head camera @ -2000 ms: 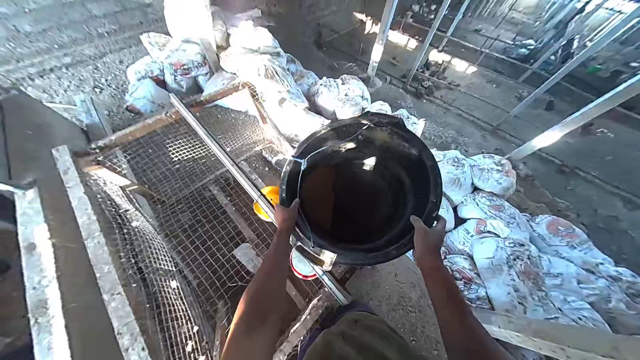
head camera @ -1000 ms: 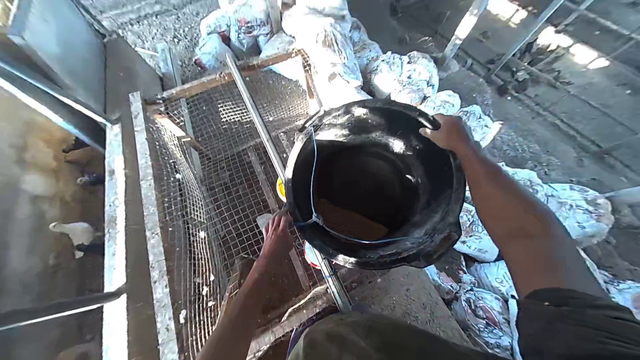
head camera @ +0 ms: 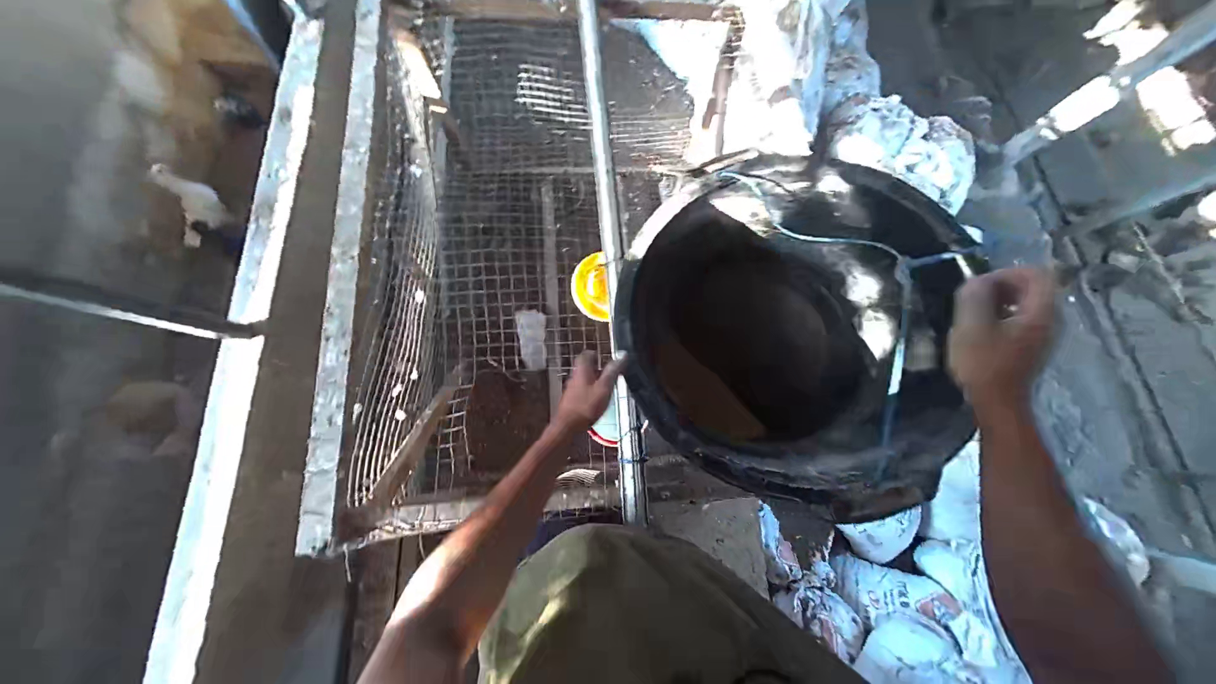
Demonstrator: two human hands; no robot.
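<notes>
A large black tub point(head camera: 807, 332) is tilted with its dark inside facing me, a brownish patch low in it. Thin blue cord point(head camera: 898, 356) runs across its mouth. My left hand point(head camera: 591, 388) is at the tub's left rim by a metal pipe point(head camera: 600, 142); its fingers are partly hidden, so its hold is unclear. On the right, my right hand point(head camera: 1005, 332) is blurred and curled at the rim, close to the cord; whether it grips either cannot be told. Beneath the pipe, inside a wire mesh cage point(head camera: 494, 228), are a yellow round container point(head camera: 591, 287) and a red-rimmed one point(head camera: 604, 435), partly covered.
White filled sacks point(head camera: 898, 589) lie below and behind the tub. Pale beams point(head camera: 328, 380) border the cage at left. Beyond them a white bird point(head camera: 193, 201) stands on lower ground. A metal bar point(head camera: 1092, 100) crosses the upper right.
The cord lies farther right across the tub's mouth than a second ago. My right hand has moved from the upper rim down to the right side. The view has swung and come closer.
</notes>
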